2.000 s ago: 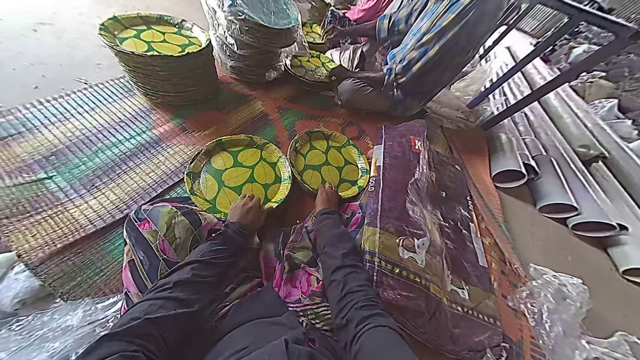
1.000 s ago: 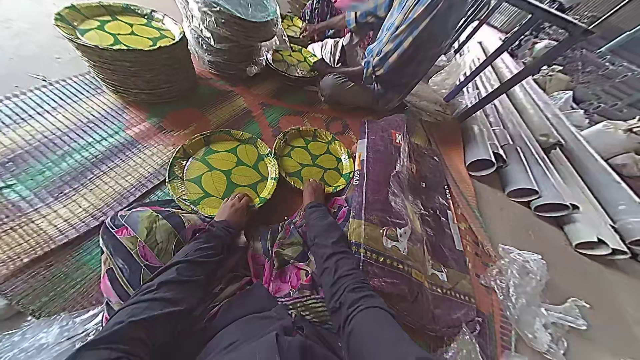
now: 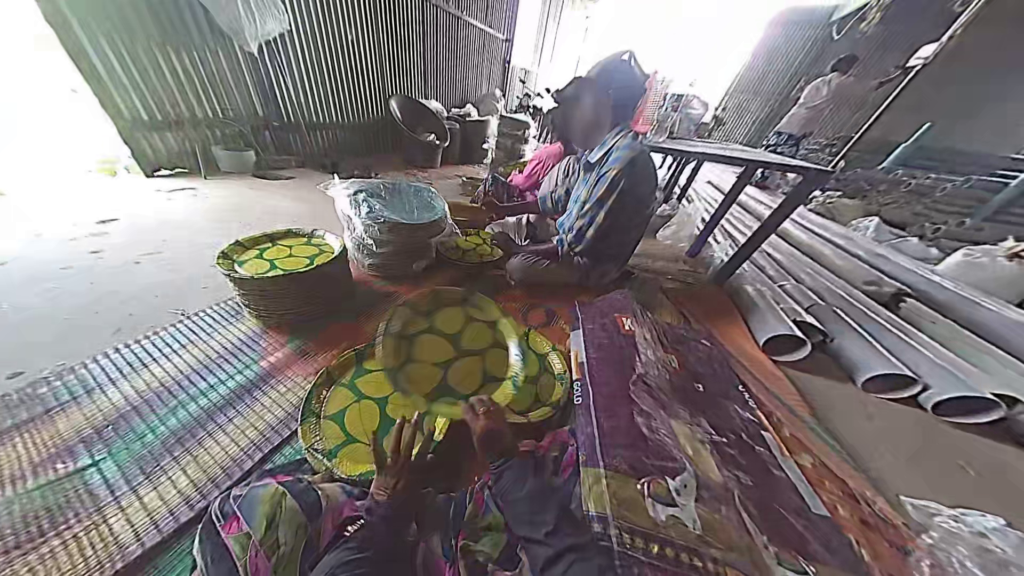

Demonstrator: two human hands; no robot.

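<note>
A round plate with a yellow leaf pattern on green (image 3: 448, 348) is raised and blurred, its near edge in the fingers of my right hand (image 3: 490, 428). Beneath it, a second leaf-patterned plate (image 3: 344, 424) lies at the left, and a third (image 3: 548, 376) shows at the right, partly covered by the raised one. My left hand (image 3: 398, 460) has its fingers spread at the near edge of the left plate and grips nothing that I can see. Patterned cloth (image 3: 264, 520) covers my lap.
A tall stack of plates (image 3: 292, 292) and a plastic-wrapped stack (image 3: 392, 232) stand ahead. A person in a checked shirt (image 3: 612, 200) sits beyond, near another leaf-patterned plate (image 3: 470, 246). A purple printed package (image 3: 688, 424) lies at right, with metal pipes (image 3: 872, 360) past it.
A leaf-patterned plate has been lifted from the right pile by my right hand and moved left over the others. My left hand's fingers have spread. The view has tilted up.
</note>
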